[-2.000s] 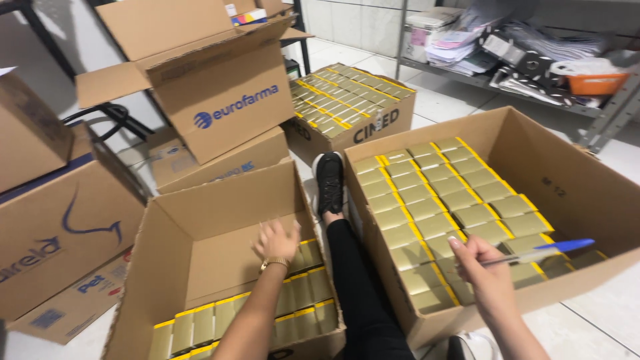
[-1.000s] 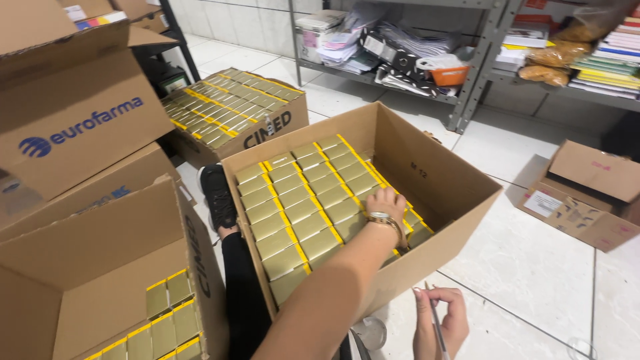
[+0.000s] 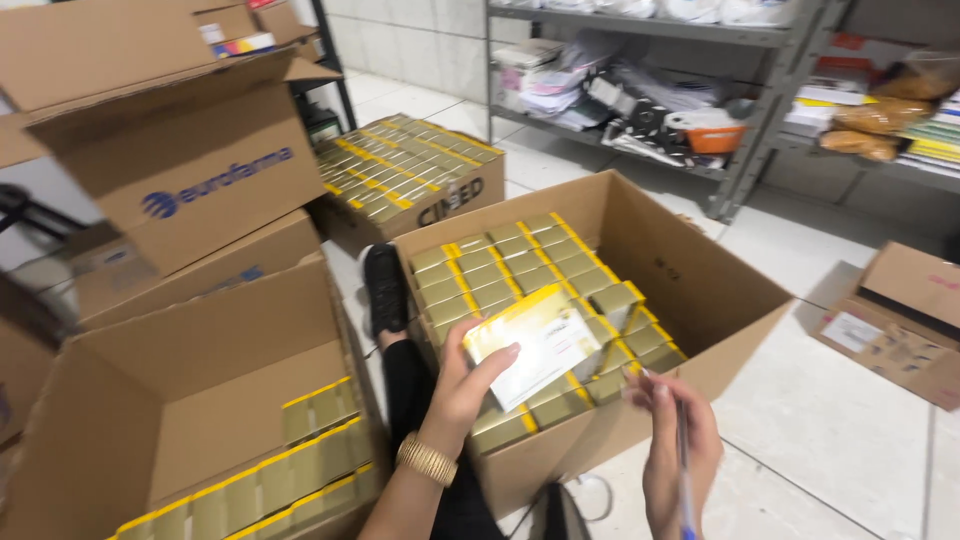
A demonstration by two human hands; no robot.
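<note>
My left hand [image 3: 469, 375], with a gold bracelet on the wrist, holds a small white and yellow carton [image 3: 534, 346], its printed face up, above the right cardboard box [image 3: 697, 277]. Rows of gold cartons with yellow edges [image 3: 450, 289] fill much of that box, and one carton [image 3: 616, 298] stands higher than those around it. My right hand [image 3: 679, 442] is at the box's near right edge, its fingers closed on a pen [image 3: 682, 472]. The left cardboard box [image 3: 97, 405] holds fewer gold cartons [image 3: 281, 472], along its near side and right corner.
Behind stands another box packed with gold cartons [image 3: 405, 161]. A Eurofarma box [image 3: 225, 180] sits at the left. My shoe [image 3: 386, 289] is between the two near boxes. Metal shelves [image 3: 645, 22] with papers are at the back, and a small cardboard box [image 3: 900, 322] lies at the right.
My left hand was down on the cartons in the right box a second ago; now it holds a carton above them. My right hand, still with the pen, is nearer the box's edge.
</note>
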